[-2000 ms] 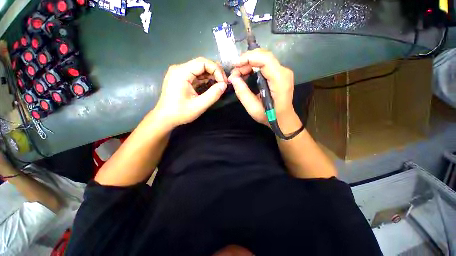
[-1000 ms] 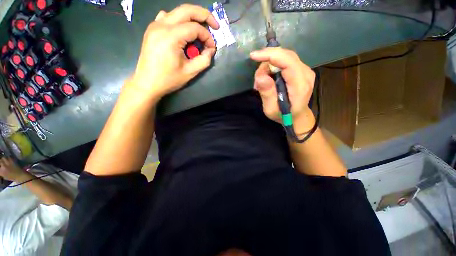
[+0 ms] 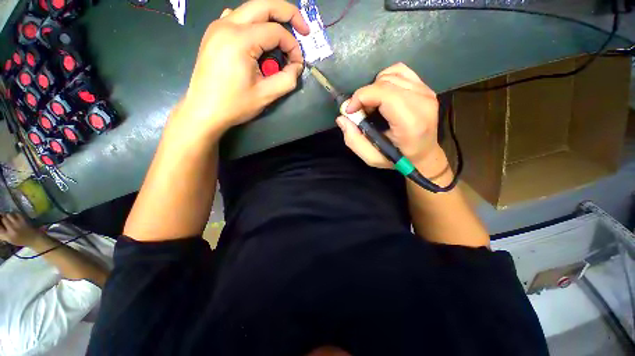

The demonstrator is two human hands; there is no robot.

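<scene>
My left hand (image 3: 244, 66) holds a black housing with a red round face (image 3: 270, 66) between its curled fingers, above the green bench mat. A white-and-blue circuit board (image 3: 315, 35) lies beside the fingertips, with a thin reddish wire running off to its right. My right hand (image 3: 397, 115) grips a soldering iron (image 3: 376, 137), black with a green band, like a pen. The iron's tip points up-left and is at the lower edge of the board, close to my left fingertips. Whether it touches anything is too small to tell.
Many black housings with red faces (image 3: 59, 108) are piled at the left. A dark speckled tray (image 3: 459, 5) is at the top edge. An open cardboard box (image 3: 536, 132) and a grey crate (image 3: 578, 271) are at right. A person's white sleeve (image 3: 49, 299) is at lower left.
My hands parted, and a red-faced housing shows in my left hand. The soldering iron swung from pointing up to pointing up-left, its tip now by my left fingertips. The view shifted.
</scene>
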